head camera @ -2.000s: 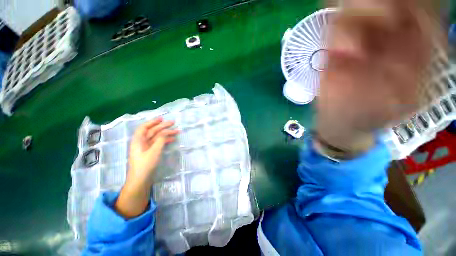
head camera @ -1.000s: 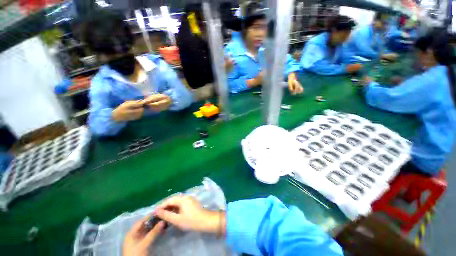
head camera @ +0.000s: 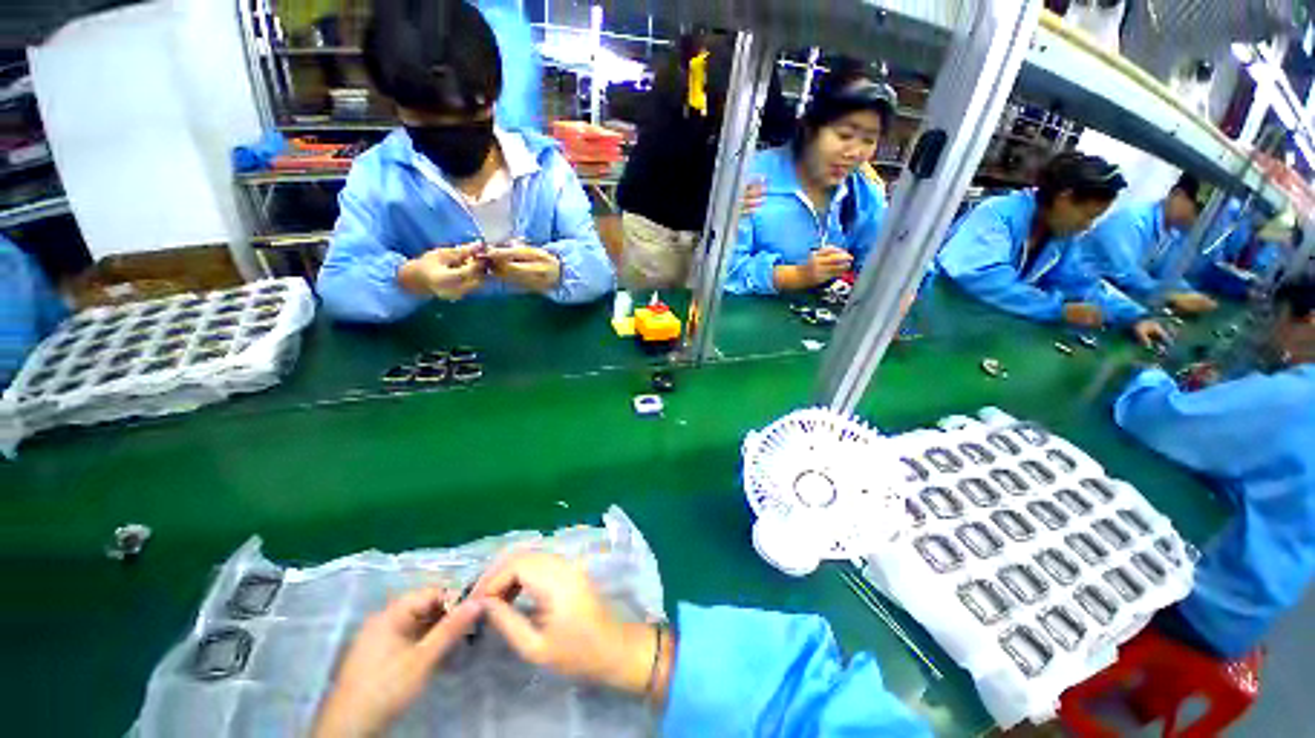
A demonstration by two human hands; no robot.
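Note:
My left hand (head camera: 397, 656) and my right hand (head camera: 565, 617) meet over a translucent white blister tray (head camera: 317, 594) near the bottom of the view. A small dark part (head camera: 470, 606) sits between their fingertips, mostly hidden by the fingers; I cannot tell which piece it is. Two dark watch cases lie in the tray's left pockets, one upper (head camera: 254, 594) and one lower (head camera: 222, 653).
A white fan (head camera: 815, 487) stands right of my hands, with thin rods (head camera: 894, 623) beside it. A full tray of cases (head camera: 1027, 531) lies right. Small pieces (head camera: 648, 405) lie on the green belt (head camera: 476, 469). Workers in blue sit across and at right.
Since two seconds ago, my right hand has come from the upper right to join my left over the tray. The view has tilted up. Since one second ago, both hands remain together around the part.

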